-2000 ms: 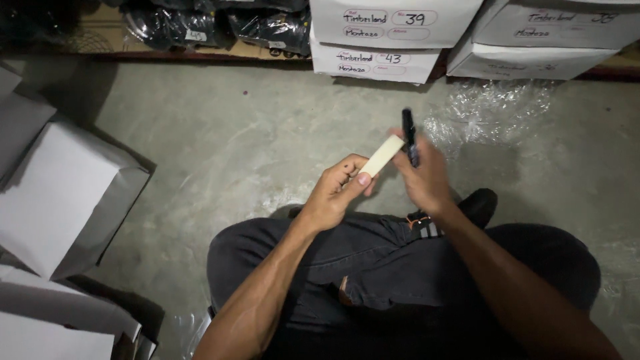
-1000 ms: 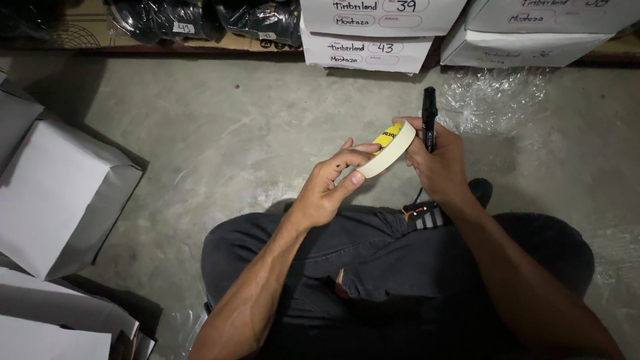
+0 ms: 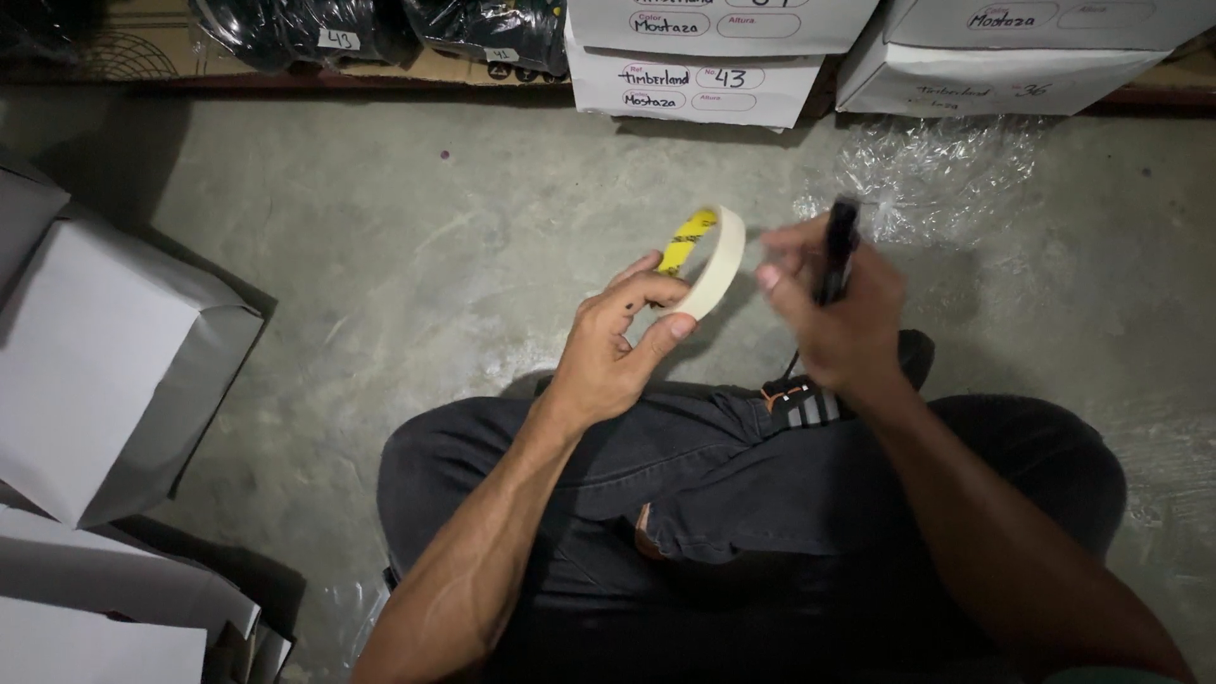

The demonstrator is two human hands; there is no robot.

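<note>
Between the thumb and fingers of my left hand (image 3: 617, 337) is a roll of masking tape (image 3: 722, 266), tilted on edge, its yellow printed core showing. My right hand (image 3: 841, 313), somewhat blurred, is just right of the roll and apart from it. A black marker (image 3: 838, 249) is held in that hand, pointing up, while thumb and forefinger are spread toward the tape. Both hands are above my crossed legs in dark jeans, with part of a striped shoe (image 3: 807, 404) below the right hand.
White cardboard boxes with handwriting (image 3: 693, 90) line the top, beside plastic-wrapped dark footwear (image 3: 323, 38). Crumpled clear plastic (image 3: 940, 180) lies on the concrete floor (image 3: 380, 237). At the left are a white box (image 3: 95, 351) and an open white box (image 3: 114, 579).
The right hand was touching the tape roll one second ago and is now apart from it, still with the marker. The roll has turned more upright in the left hand, showing more of its ring.
</note>
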